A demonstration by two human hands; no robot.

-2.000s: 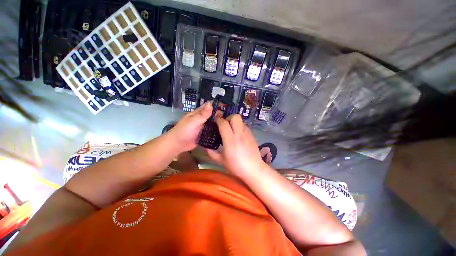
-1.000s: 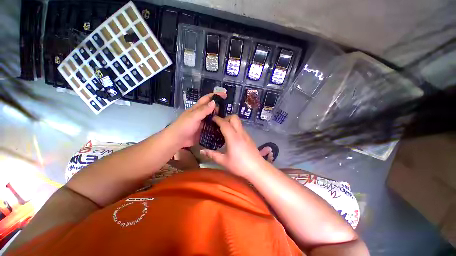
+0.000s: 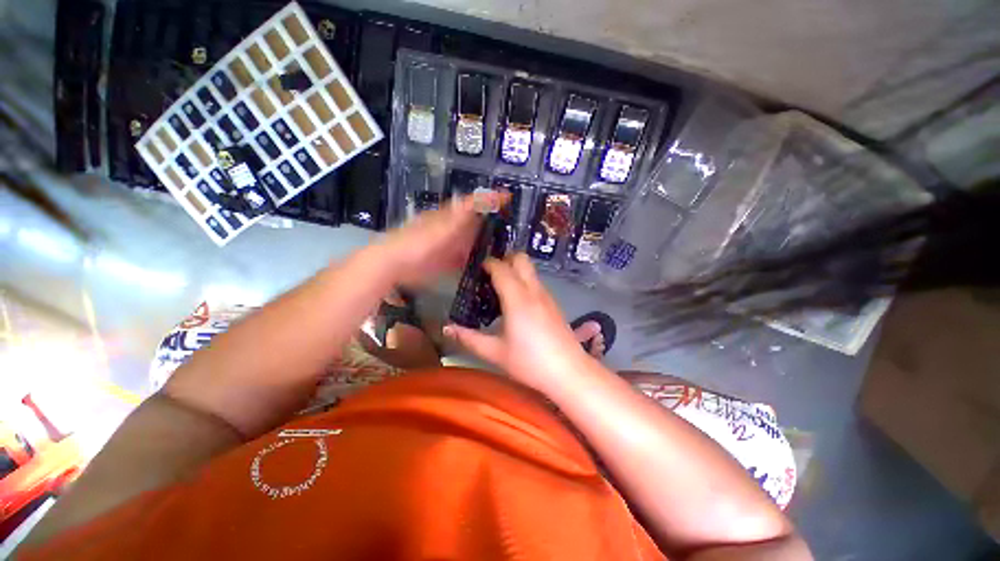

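Observation:
My right hand [image 3: 513, 318] holds a dark keypad phone [image 3: 474, 287] upright between thumb and fingers, in front of my torso. My left hand [image 3: 439, 232] is blurred, its fingers stretched over the top end of the phone; whether it touches the phone or holds something is unclear. A clear blister tray [image 3: 499, 68] lies just beyond, with keypad phones such as one with a silvery keypad [image 3: 518, 121] in its pockets. The left hand hides part of its near row.
A white compartment tray [image 3: 378, 134] with small dark parts lies tilted on black blister trays [image 3: 143, 66] at the left. Crumpled clear plastic [image 3: 790, 208] lies at the right, beside a brown carton [image 3: 932, 384]. A purple-blue part [image 3: 621, 255] is near the phones. Feet show below.
My left hand has come off its grip along the phone's side and moved up over its top, fingers now extended and blurred. My right hand still holds the phone, which is turned slightly.

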